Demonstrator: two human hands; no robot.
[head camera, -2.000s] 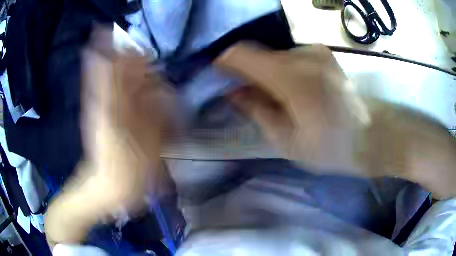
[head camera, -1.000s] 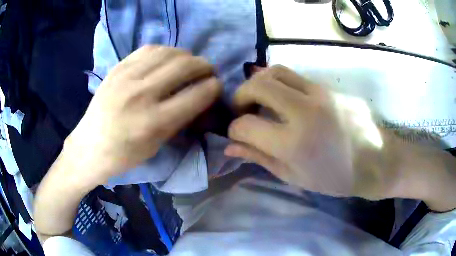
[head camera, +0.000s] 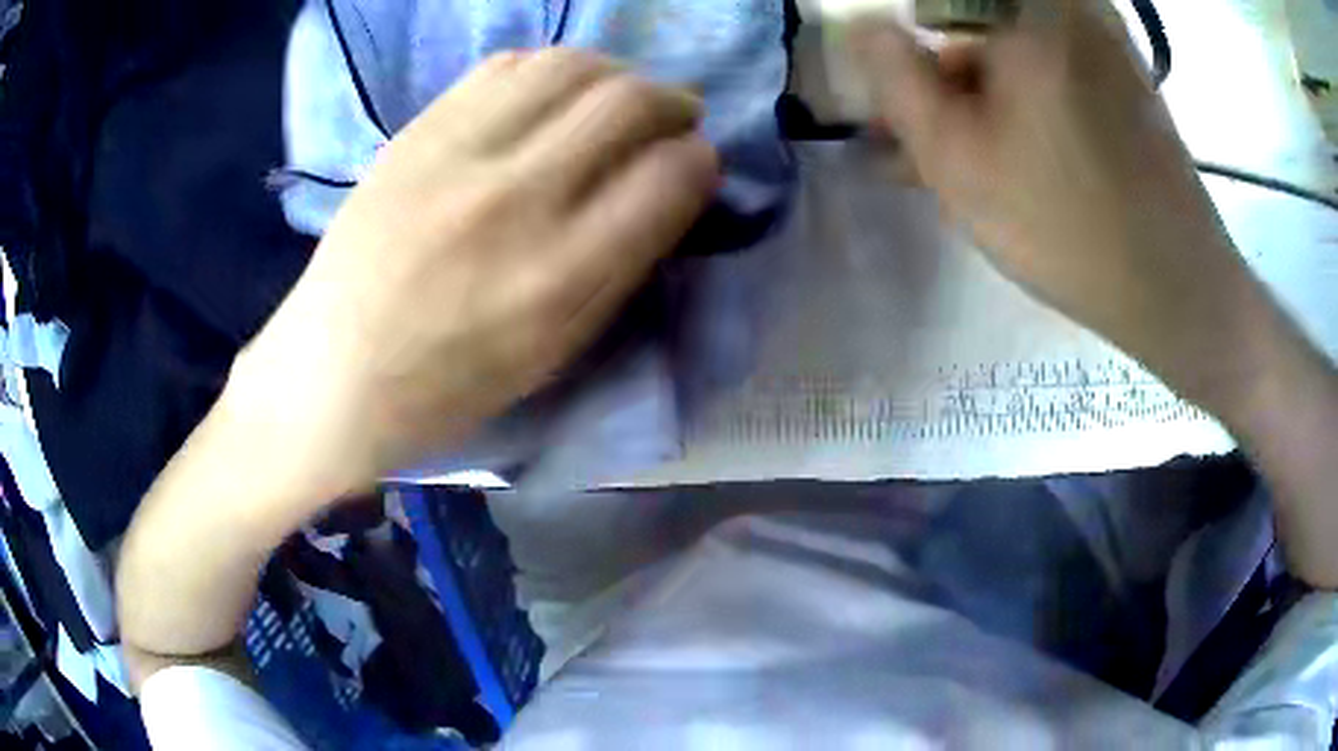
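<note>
A light grey knit panel (head camera: 440, 56) with dark seam lines lies at the top centre, with a dark edge at its right side. My left hand (head camera: 514, 235) is closed over the panel's lower part and grips the cloth; its fingertips are partly hidden. A blurred grey and dark fold (head camera: 609, 418) hangs below that hand. My right hand (head camera: 1027, 162) is away from the panel at the upper right, beside a ribbed brass-coloured knob (head camera: 966, 12). Its fingertips are blurred, and whether it holds anything is unclear.
Black cloth (head camera: 162, 191) is heaped at the left. A measuring scale (head camera: 939, 411) runs along the table's front edge. A blue plastic basket (head camera: 467, 602) with cloth pieces is below at left. A black scissor handle (head camera: 1155, 37) shows partly behind my right hand.
My right hand has moved from the cloth up and right toward the knob, now covering most of the scissors. My left hand has moved slightly up and right. The measuring scale is now uncovered.
</note>
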